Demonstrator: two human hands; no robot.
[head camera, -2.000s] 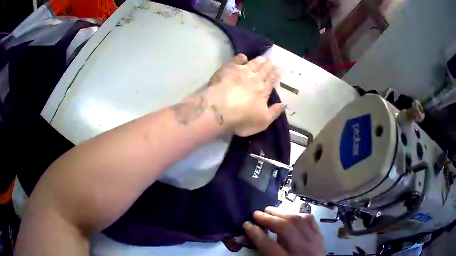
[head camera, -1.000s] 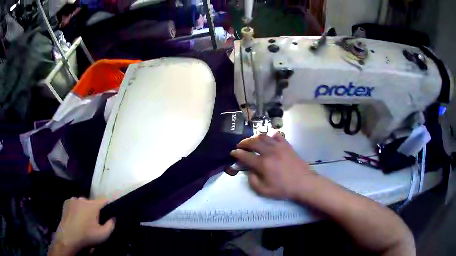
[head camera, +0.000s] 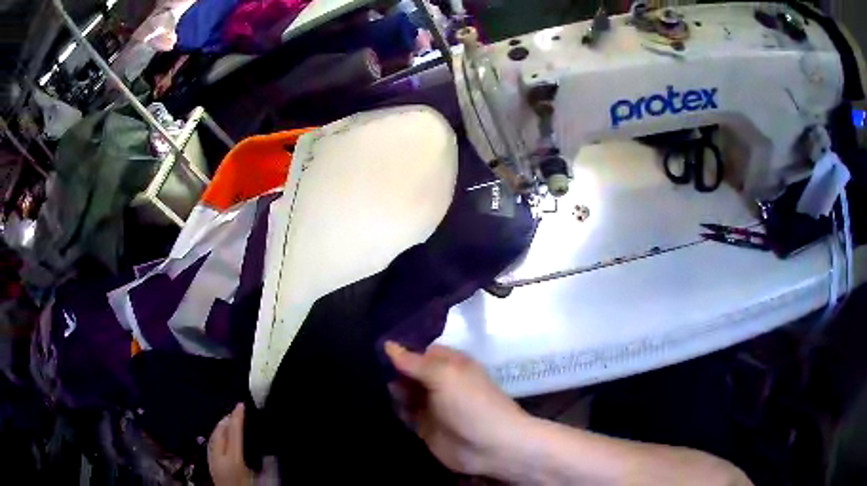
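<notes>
A dark purple-black fabric panel (head camera: 333, 351) lies across the front left of the white table and runs up under the presser foot (head camera: 544, 203). A label piece (head camera: 496, 197) with small pale letters lies on the cloth just left of the foot. My right hand (head camera: 433, 389) pinches the panel's near right edge between thumb and fingers. My left hand (head camera: 233, 451) is at the bottom, left of the panel, holding its left edge; its fingers are partly hidden by the dark cloth. The white sewing machine (head camera: 656, 95) stands at the upper right.
Black-handled scissors (head camera: 694, 163) lie behind under the machine arm. Dark red snips (head camera: 737, 234) lie at the right. An orange bin (head camera: 257, 166) and white and purple cut pieces (head camera: 214, 275) are left of the table (head camera: 371, 190). Heaped cloth lies behind. A printed scale marks the front edge.
The view has shifted. My right hand has left the needle area and moved left and nearer to the panel's edge. The panel now spreads wider over the table's front left.
</notes>
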